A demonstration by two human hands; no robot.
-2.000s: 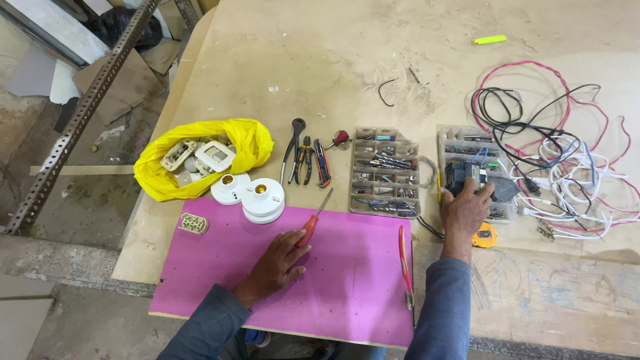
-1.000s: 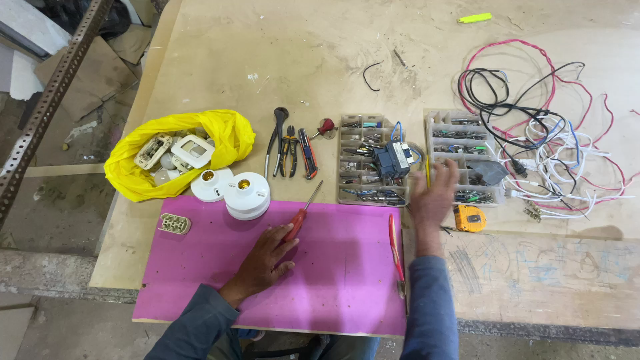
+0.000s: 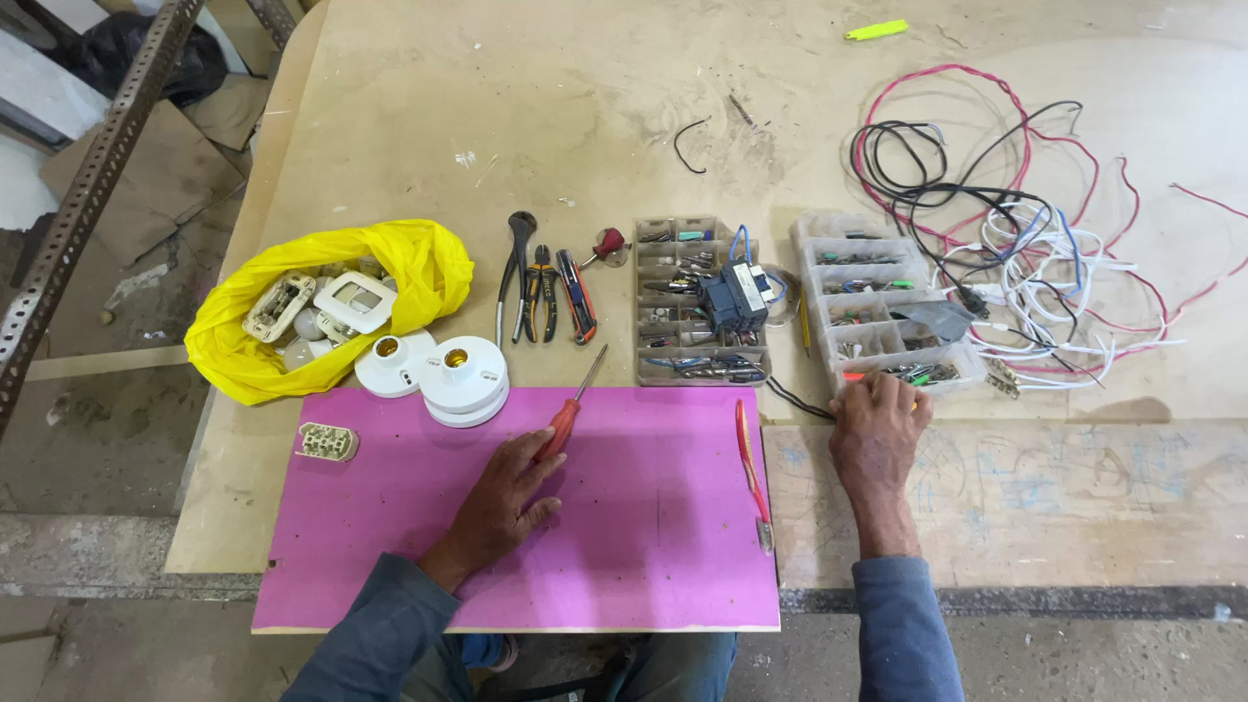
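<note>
My left hand (image 3: pixel 502 507) rests on the pink board (image 3: pixel 624 517), its fingers touching the red handle of a screwdriver (image 3: pixel 561 429) whose tip points up and right. At the near edge of the right plastic compartment box (image 3: pixel 829 322) is my right hand (image 3: pixel 880 419), its fingers bent down over an orange thing, mostly hidden; whether it grips this, I cannot tell. A dark contactor (image 3: pixel 733 297) with blue wire lies on the left compartment box (image 3: pixel 643 341). White lamp holders (image 3: pixel 465 375) sit at the board's far edge, and a cream terminal part (image 3: pixel 328 442) lies on its left.
A yellow bag (image 3: pixel 439 268) of fittings stands at the left. Cutting pliers (image 3: pixel 513 263), smaller pliers (image 3: pixel 539 292) and a utility knife (image 3: pixel 576 297) lie beside it. A red-handled tool (image 3: pixel 749 458) is at the board's right edge. Tangled wires (image 3: pixel 1024 244) spread at the right.
The contactor, under my right hand on the right box at first, now lies on the left box. My right hand has moved to the right box's near edge. My left hand stays by the screwdriver.
</note>
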